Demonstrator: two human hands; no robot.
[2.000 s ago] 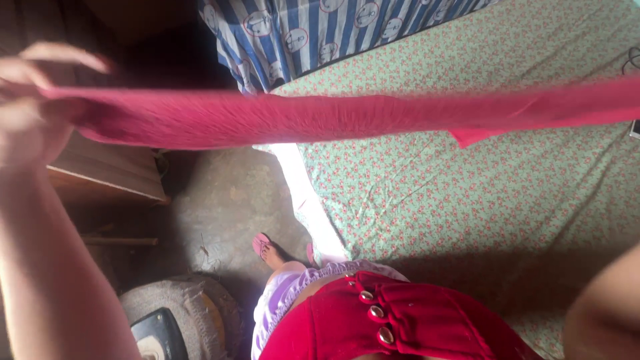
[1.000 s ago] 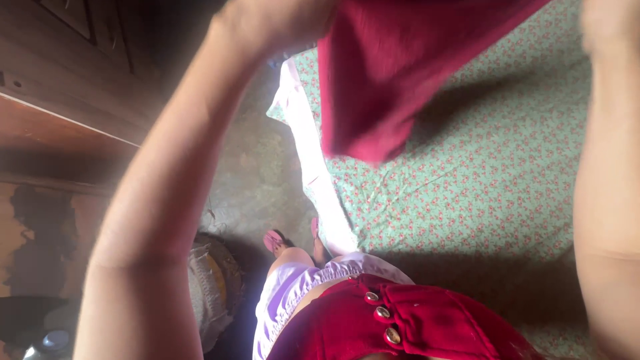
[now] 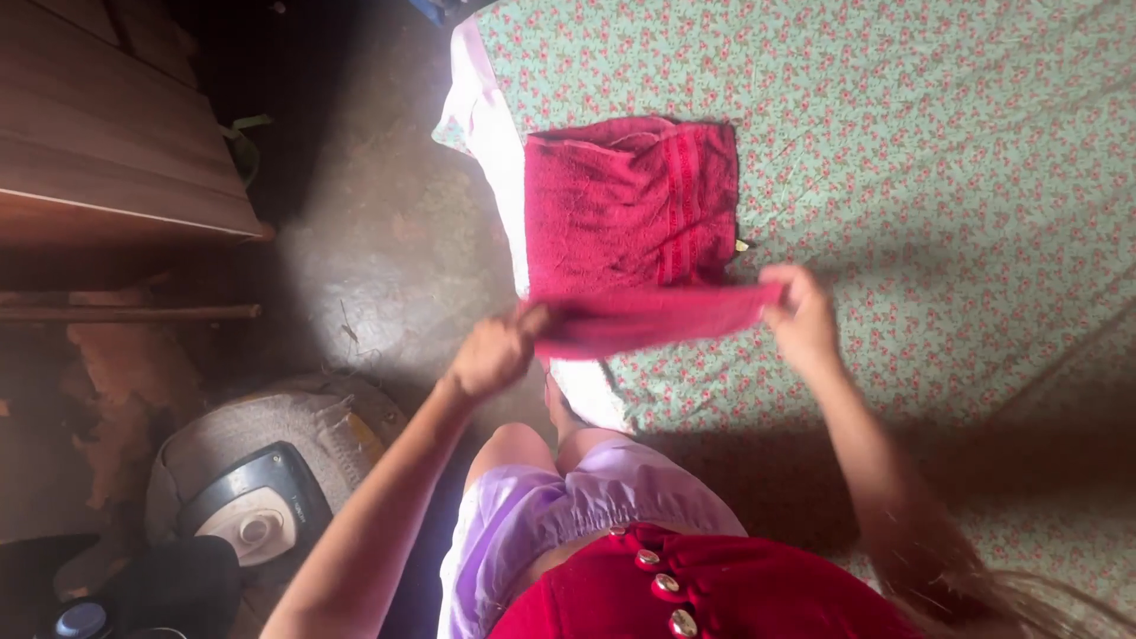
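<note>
A dark red terry towel with woven bands near its right side lies on the bed's flowered green sheet. Its near end is lifted and blurred by motion. My left hand grips the left corner of that lifted end, over the bed's white edge. At the opposite corner, my right hand pinches the towel between thumb and fingers. The far part of the towel rests on the sheet, somewhat wrinkled.
Wooden furniture stands at the upper left beside the concrete floor. At the lower left, a dark and white appliance sits on a round, cloth-covered object. A blue-topped object is in the bottom left corner.
The towel, stretched in the air two seconds ago and hanging one second ago, now lies partly on the bed. Both hands have come lower, nearer my body. The view has shifted.
</note>
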